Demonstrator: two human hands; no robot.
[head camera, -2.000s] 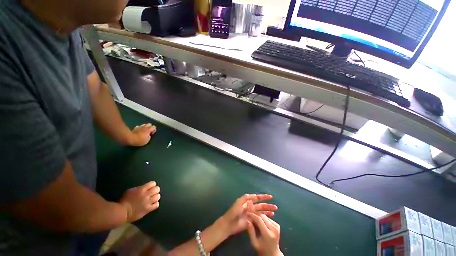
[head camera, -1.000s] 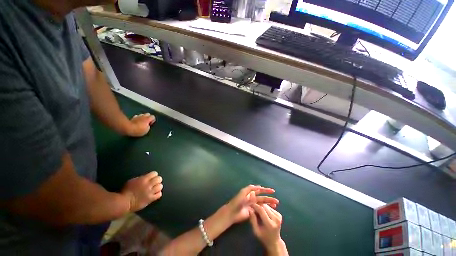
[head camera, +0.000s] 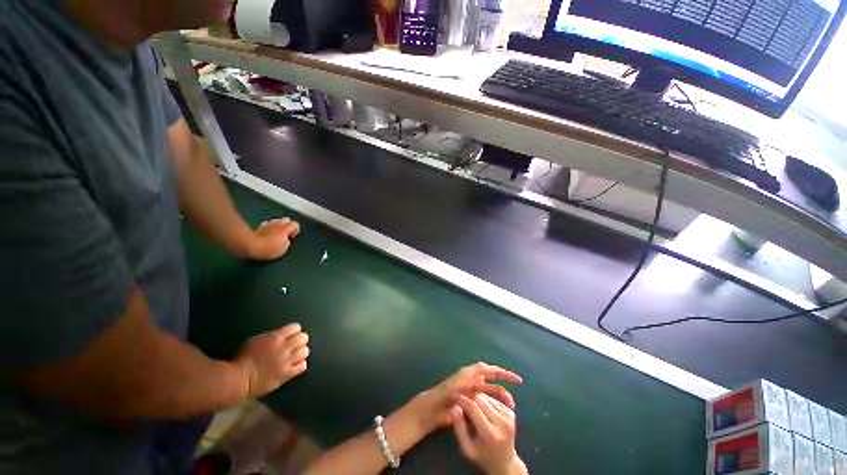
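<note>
My left hand (head camera: 464, 390), with a white bead bracelet at the wrist, is over the green bench (head camera: 390, 325) at the lower middle. Its index finger points out to the right and its other fingers are partly covered. My right hand (head camera: 488, 432) touches it from the front, with bent, slightly spread fingers across it. No object shows in either hand. A block of small product boxes (head camera: 734, 413), with red and blue fronts and white label faces, stands at the lower right, apart from my hands and cut off by the picture's edge.
A person in a grey shirt (head camera: 84, 186) stands at left, both hands on the bench. White scraps (head camera: 324, 257) lie nearby. A black belt (head camera: 446, 218) runs behind a pale rail. The shelf holds a printer, phone (head camera: 420, 26), keyboard (head camera: 631, 116), mouse (head camera: 812, 183) and monitor. A cable hangs down.
My hands stay together while their fingers shift; my right fingers now lie more across my left hand. The view has moved slightly. The boxes and the other person's hands keep their places.
</note>
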